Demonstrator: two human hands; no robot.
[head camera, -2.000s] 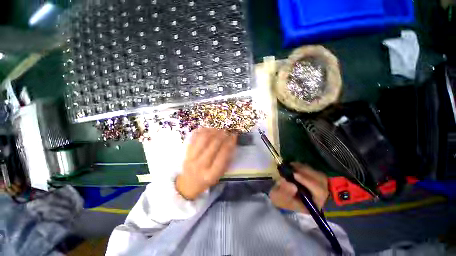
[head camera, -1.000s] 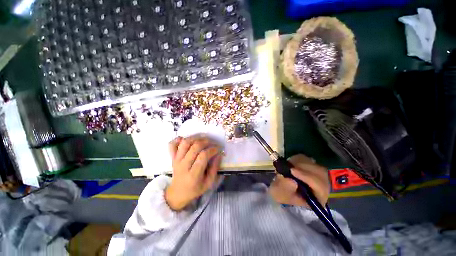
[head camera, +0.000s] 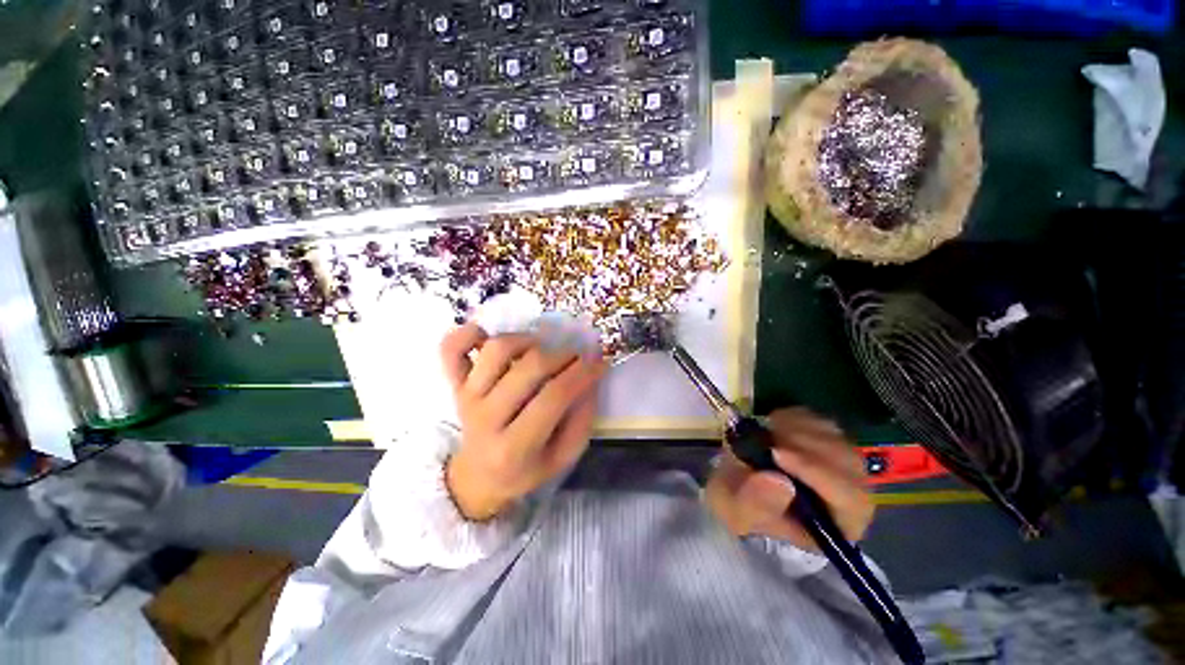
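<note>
My right hand (head camera: 790, 481) holds a black soldering iron (head camera: 832, 552). Its silver tip touches or nearly touches a small dark grey workpiece (head camera: 647, 333) on the white work sheet (head camera: 403, 377). My left hand (head camera: 520, 413) is just left of the workpiece, fingers curled with the tips close together. A thin silver strand, perhaps solder wire (head camera: 626, 355), runs from its fingers to the workpiece. Gold-coloured small components (head camera: 598, 266) lie loose behind the workpiece, and purple-red small components (head camera: 280, 279) lie further left.
A clear blister tray (head camera: 390, 130) with small dark units stands behind the heap. A tan bowl (head camera: 795, 182) of silver shavings is at the right, with a black fan (head camera: 936, 377) in front. A solder spool (head camera: 111, 383) is at left. A wipe (head camera: 1127, 117) and blue bin (head camera: 988, 13) are behind.
The left hand came back from over the heap, then moved a little right towards the workpiece, now with a thin strand showing. The iron stays at the workpiece. The whole view has shifted.
</note>
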